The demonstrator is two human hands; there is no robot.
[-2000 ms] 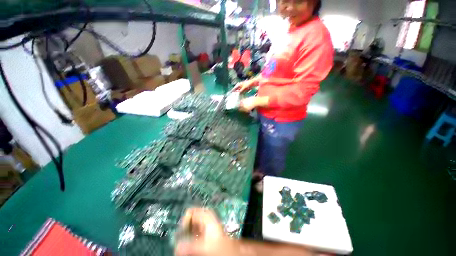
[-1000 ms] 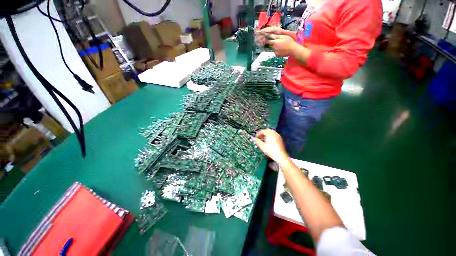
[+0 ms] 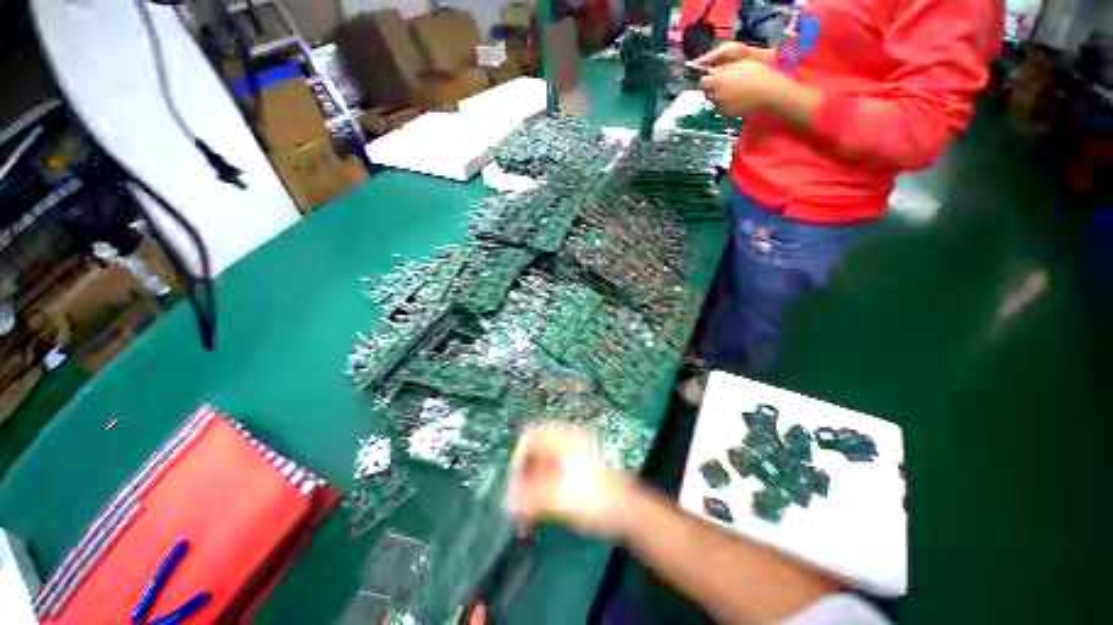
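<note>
A large heap of green PCB panels (image 3: 525,293) with upright metal leads covers the middle of the green bench. My right hand (image 3: 568,479), blurred, is at the heap's near edge, with its fingers closed on a blurred green PCB panel (image 3: 470,537). A few more boards lie at the bottom edge, below the heap. A small skin-coloured patch, perhaps a fingertip of my left hand (image 3: 475,614), shows at the bottom edge; the rest is out of the picture.
Red foam sheets (image 3: 195,525) with blue-handled cutters (image 3: 162,586) lie at the lower left. A white board (image 3: 842,525) with small dark PCBs stands at the right. A person in a red top (image 3: 885,110) stands beyond the bench. Black cables (image 3: 183,232) hang at the left.
My right hand has moved from the heap's right edge toward me and now has a panel in it. The small patch at the bottom edge has appeared. The view has shifted somewhat.
</note>
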